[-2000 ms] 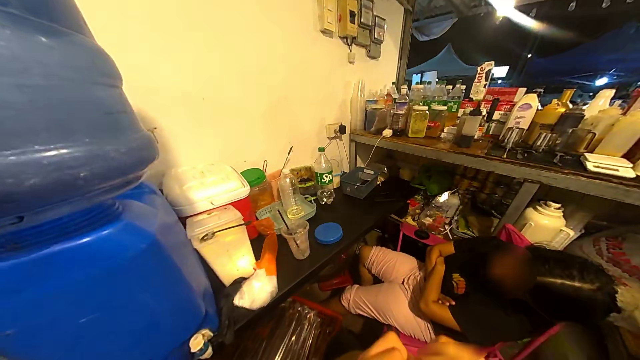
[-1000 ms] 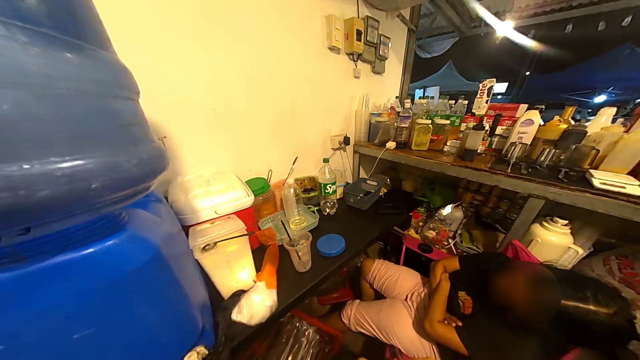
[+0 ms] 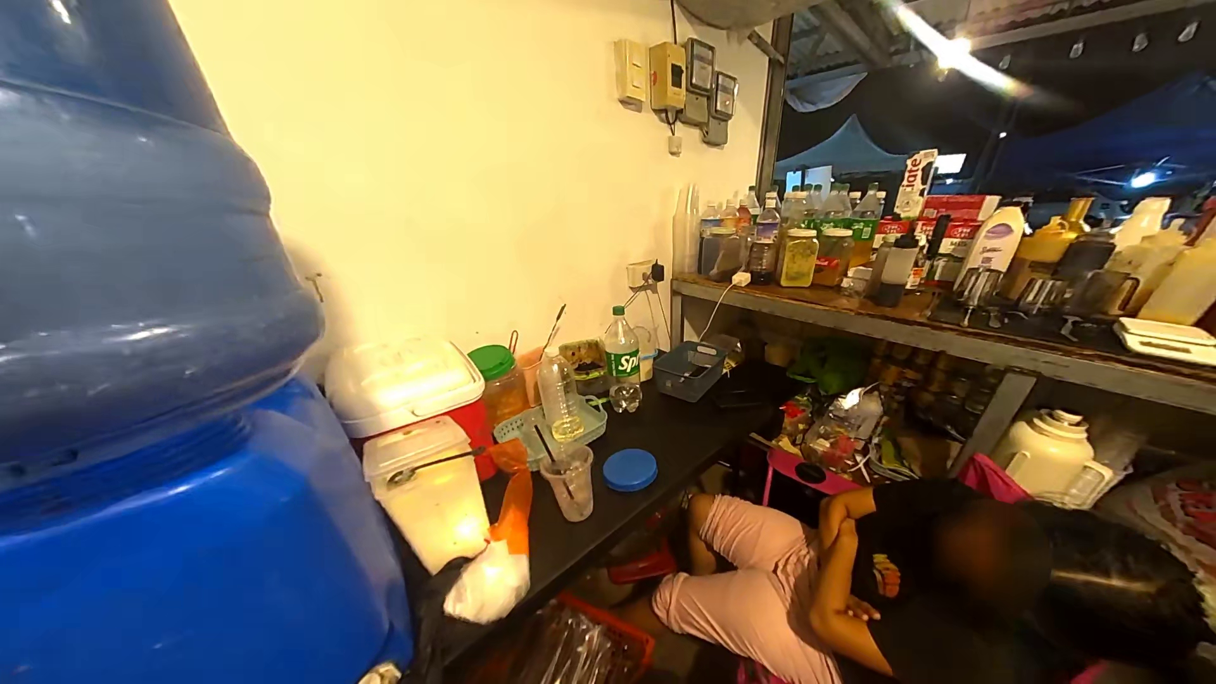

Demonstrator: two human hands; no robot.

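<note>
Neither my left hand nor my right hand shows in the head view now. On the black table [image 3: 655, 518] a clear plastic cup with a dark straw [image 3: 572, 484] stands beside a round blue lid [image 3: 630, 469]. Behind the cup, a clear plastic bottle [image 3: 562, 399] stands in a pale green basket [image 3: 596, 427]. A green-labelled Sprite bottle [image 3: 623, 366] stands farther back. At the left are a white lidded container [image 3: 432, 499] with a dark-handled utensil on it, a red cooler with a white lid [image 3: 404, 385] and a green-lidded jar [image 3: 501, 385]. A knotted bag, orange and white [image 3: 494, 570], lies at the table's edge.
Large blue plastic containers [image 3: 190, 532] fill the left side. A person [image 3: 883, 570] with folded arms sits low at the right. Bottles and jars crowd a wooden shelf [image 3: 950, 323]. Below it stand a cream jug [image 3: 1050, 451] and a pink item [image 3: 817, 475]. A red crate [image 3: 617, 632] sits under the table.
Skin, likely a hand or forearm, showed at the bottom edge two seconds ago and is out of view now. The table things have stayed in place. The view has tilted up slightly.
</note>
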